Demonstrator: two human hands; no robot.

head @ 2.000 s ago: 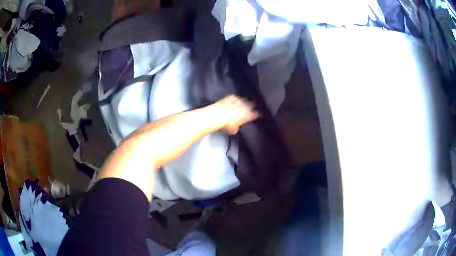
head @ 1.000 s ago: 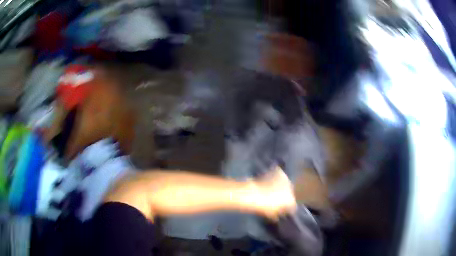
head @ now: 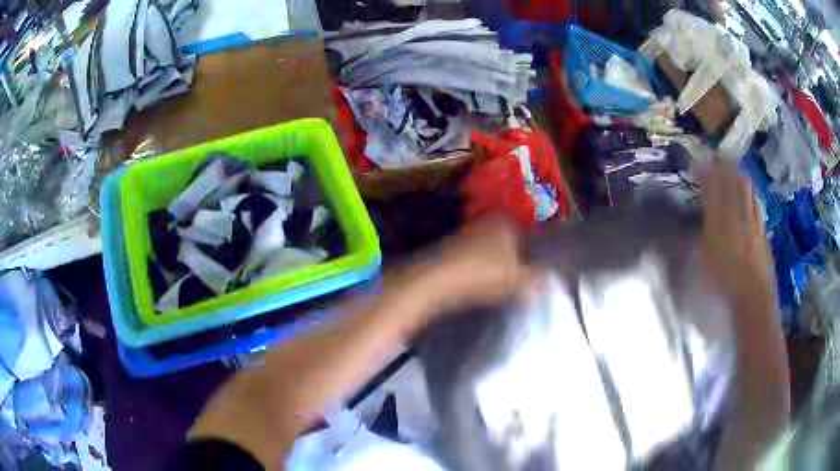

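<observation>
The jacket body (head: 599,359) hangs or lies spread in front of me at the lower right, blurred. Its inside is pale with dark narrow strips, and a dark grey band runs along its top. My left hand (head: 493,262) is closed on its upper left edge, fingers blurred. My right hand (head: 728,202) is at its upper right corner and holds the cloth there, also blurred. The jacket's lower end is cut off by the picture's edge.
A lime green basket (head: 336,170) of small grey and pale cloth pieces sits in blue baskets at the left. Behind are stacked pale strips (head: 424,60), a red bag (head: 511,175) and a blue basket (head: 603,78). Pale cloth heaps (head: 37,350) lie at the left edge.
The view has swung from the pressing table to the baskets and heaps. The jacket has come along, spread between both hands. My right hand has come into view.
</observation>
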